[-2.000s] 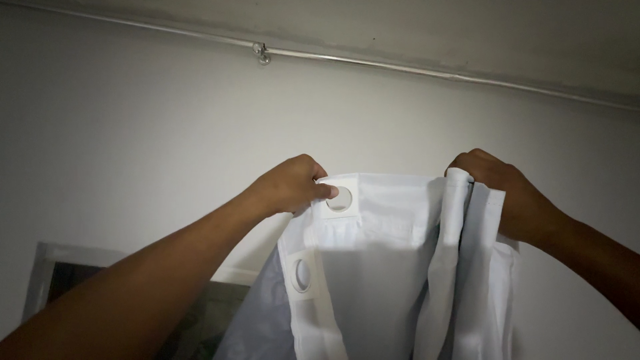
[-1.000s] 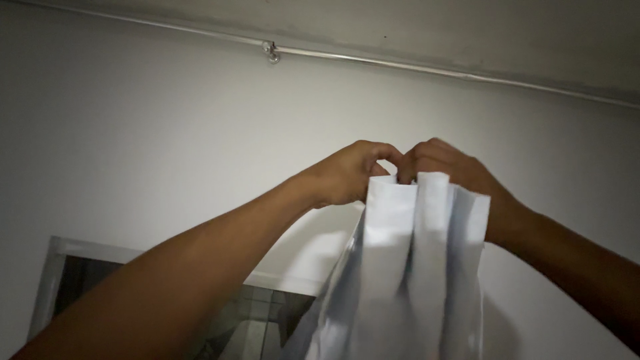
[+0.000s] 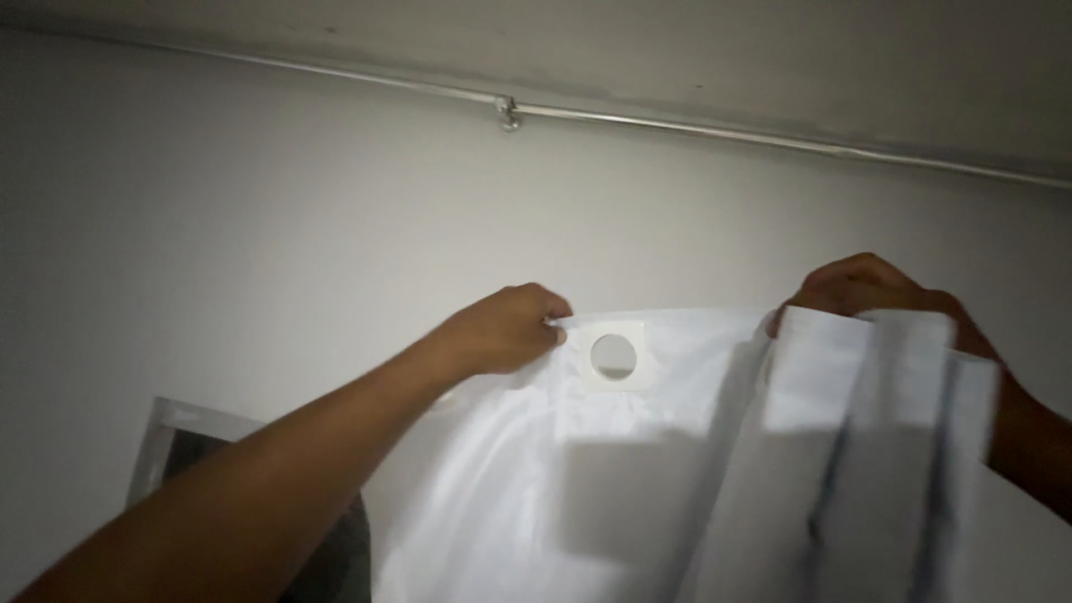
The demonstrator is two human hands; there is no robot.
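Observation:
A white curtain hangs from both of my hands, below a metal curtain rod. My left hand pinches its top edge between thumb and fingers, just left of a square white eyelet with a round opening. At the right, my right hand grips the gathered folds of the top edge; the cloth hides part of its fingers. Between the hands the top edge is stretched out, while the right part falls in several pleats.
The rod runs along the wall close to the ceiling, with a metal bracket near its middle. At the lower left, a framed window or panel is partly covered by my left arm and the curtain.
My hands were close together at the bunched curtain one second ago; now they are apart, with the top edge spread between them and an eyelet showing.

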